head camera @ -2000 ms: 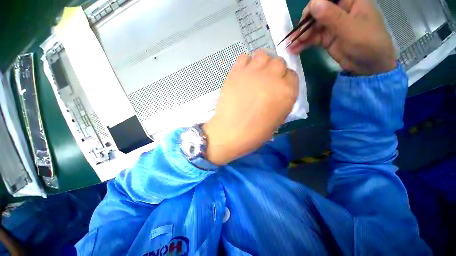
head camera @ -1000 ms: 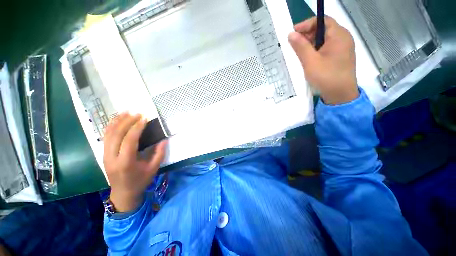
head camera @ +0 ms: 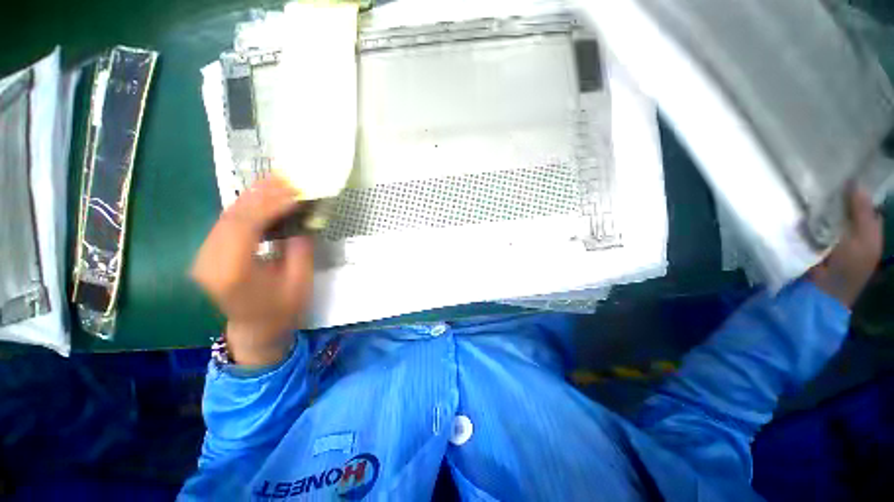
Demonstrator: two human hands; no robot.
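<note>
A grey laptop bottom cover lies on white sheets in front of me. A long white-yellow release liner runs across its left part, its near end lifted and curved. My left hand, blurred, pinches that near end, with a dark piece showing at the fingers; most of this piece is hidden. My right hand grips the near right corner of another grey cover with a white sheet under it. This cover is tilted and blurred. I cannot see the tweezers.
Bagged black strips lie on the green mat at the left. Beyond them a further grey cover lies on a white sheet at the left edge. Clear film sticks out at the near edge of the middle stack.
My left hand has gone from resting by the black sheet to holding the liner's end up. My right hand has moved right from beside the middle cover and taken hold of the right cover.
</note>
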